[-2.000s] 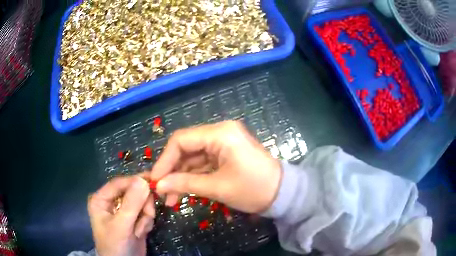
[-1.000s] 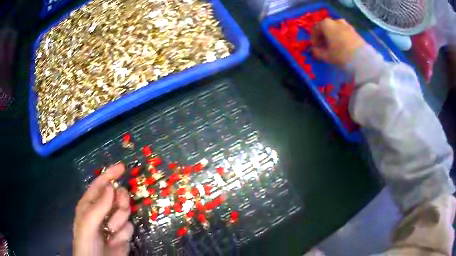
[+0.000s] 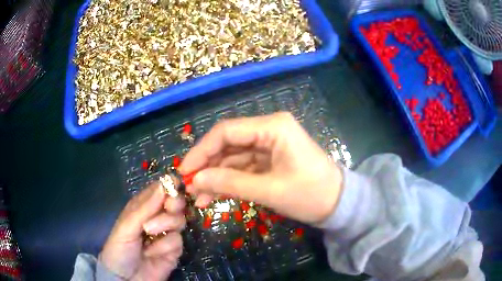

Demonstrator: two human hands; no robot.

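My left hand (image 3: 151,228) is at the lower left, its thumb and finger pinching a shiny gold metal piece (image 3: 168,185); more gold shows inside its curled fingers. My right hand (image 3: 258,170) is at the centre, its thumb and forefinger shut on a red cap (image 3: 189,178) just right of the gold piece. Whether cap and piece touch is unclear. Below lies the clear blister tray (image 3: 300,104), with red-capped gold assemblies (image 3: 262,228) scattered on it, partly hidden by my right hand.
A large blue bin (image 3: 203,85) heaped with gold pieces stands beyond the tray. A small blue bin (image 3: 410,71) of red caps is at the upper right, beside a fan (image 3: 479,24). Stacked trays with red rows (image 3: 19,68) are at the left edge. The tabletop is dark green.
Since one second ago, my right hand has come back from the small blue bin to my left hand, holding a red cap. The view has shifted, so the bins appear further right.
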